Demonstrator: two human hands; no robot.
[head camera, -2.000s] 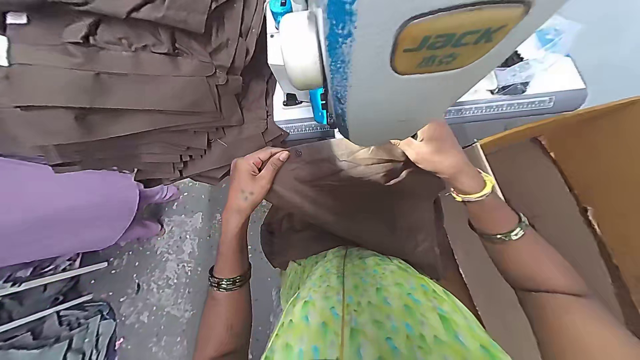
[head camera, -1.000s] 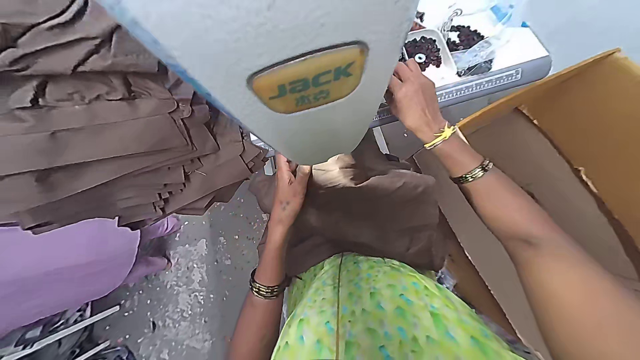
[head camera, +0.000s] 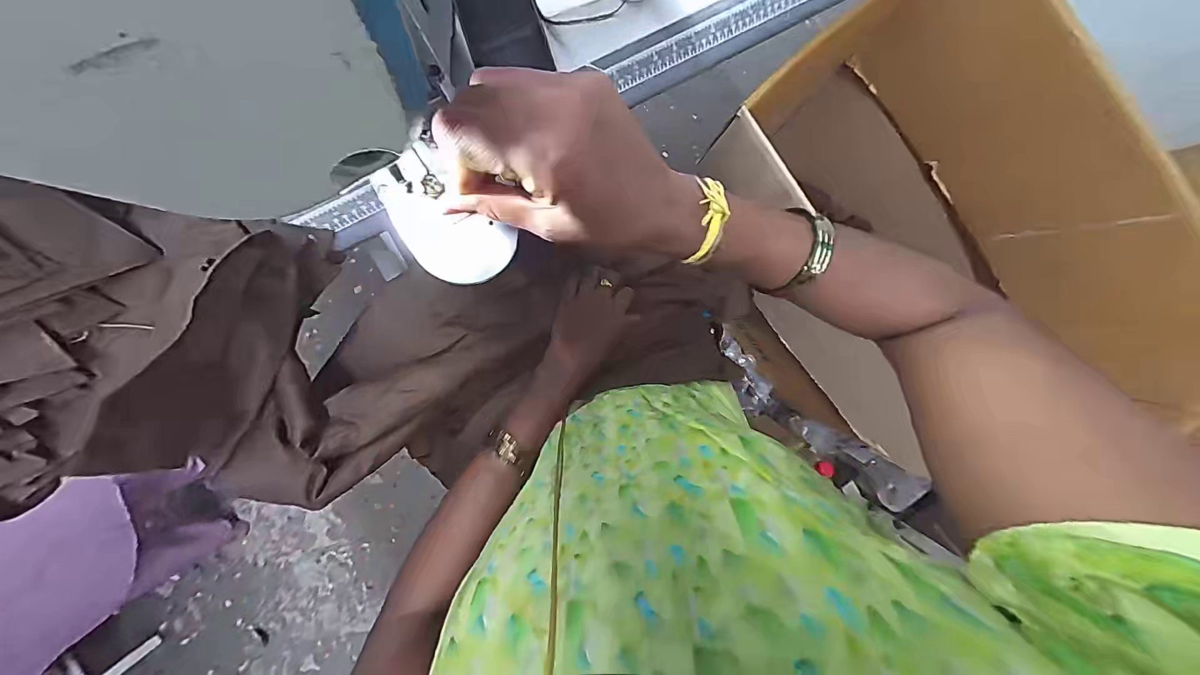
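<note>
My right hand (head camera: 562, 159), with a yellow thread at the wrist, is raised at the lit needle area of a sewing machine (head camera: 216, 103). Its fingers are curled together beside the machine's bright white lower part (head camera: 455, 239); whether they pinch something small is not visible. Lower down, my left hand (head camera: 595, 314) rests on brown fabric (head camera: 487, 337) above my lap, fingertips partly lost in the dark cloth, so its grip is unclear. The fabric spreads from there toward the left.
A pile of brown cloth pieces (head camera: 56, 328) lies at the left. An open cardboard box (head camera: 1050, 197) stands at the right. A measuring scale (head camera: 712, 47) runs along the machine table's edge. Purple cloth (head camera: 70, 553) shows at the lower left, above the speckled floor (head camera: 309, 572).
My right hand has moved from the button tray side to the needle area. My left hand has left the machine head's underside and is on the fabric lower down. The view has shifted closer.
</note>
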